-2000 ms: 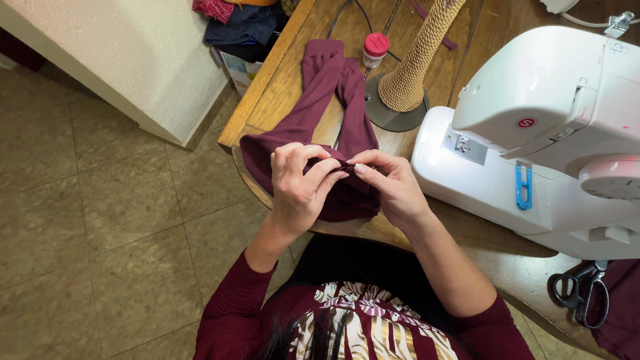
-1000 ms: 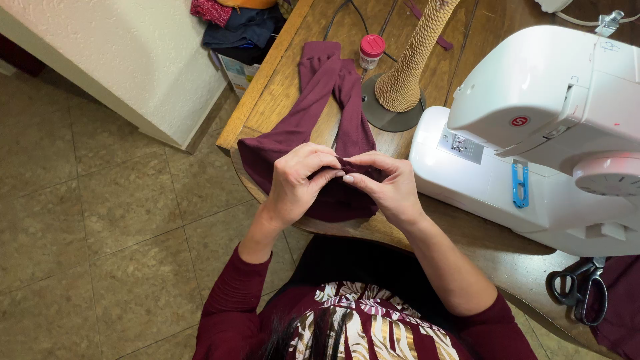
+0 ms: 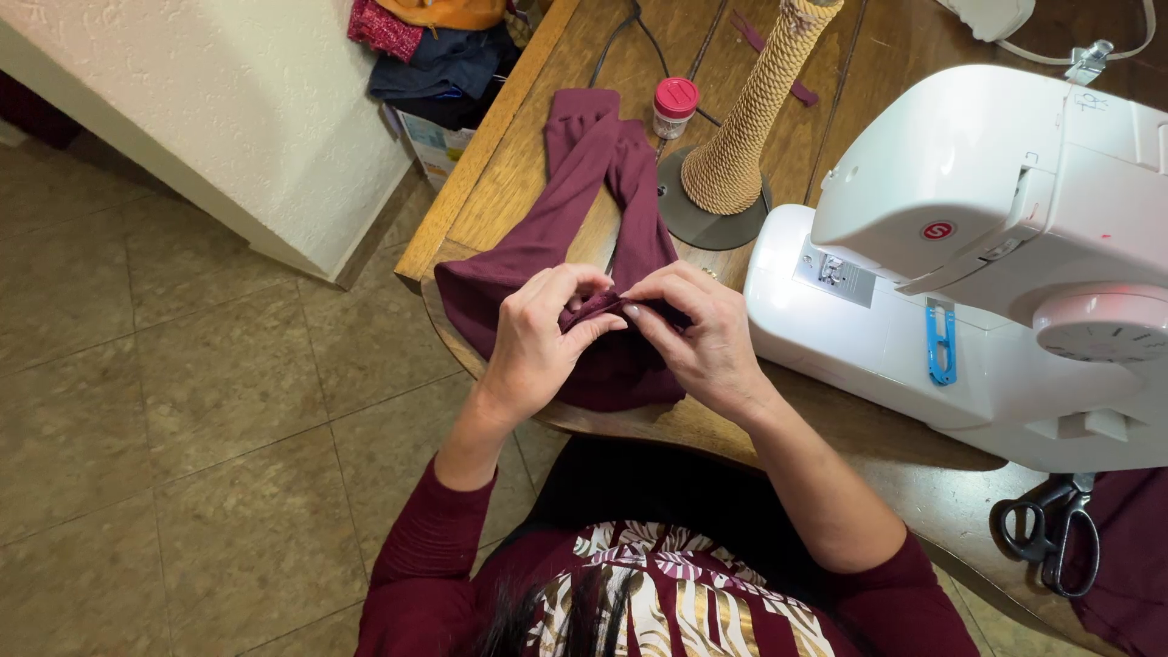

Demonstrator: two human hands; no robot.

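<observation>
A maroon fabric garment (image 3: 557,214) lies on the near left part of the wooden table, its two long narrow parts stretching toward the back. My left hand (image 3: 546,338) pinches a folded edge of it between thumb and fingers. Close beside it, my right hand (image 3: 698,336) grips the same edge with its fingertips. The fingertips of both hands nearly meet over the cloth. Whether a pin or thread is between them cannot be told.
To the right stands a white sewing machine (image 3: 967,182) with a blue plastic tool (image 3: 941,345) on its bed. Black-handled scissors (image 3: 1049,534) lie at the front right near more maroon cloth (image 3: 1127,547). Behind my hands are a rope-wrapped post (image 3: 748,119) and a red-lidded jar (image 3: 675,108).
My fingers have shifted slightly on the fabric edge, and a folded bit of it now shows between the hands. The rest of the garment lies as before.
</observation>
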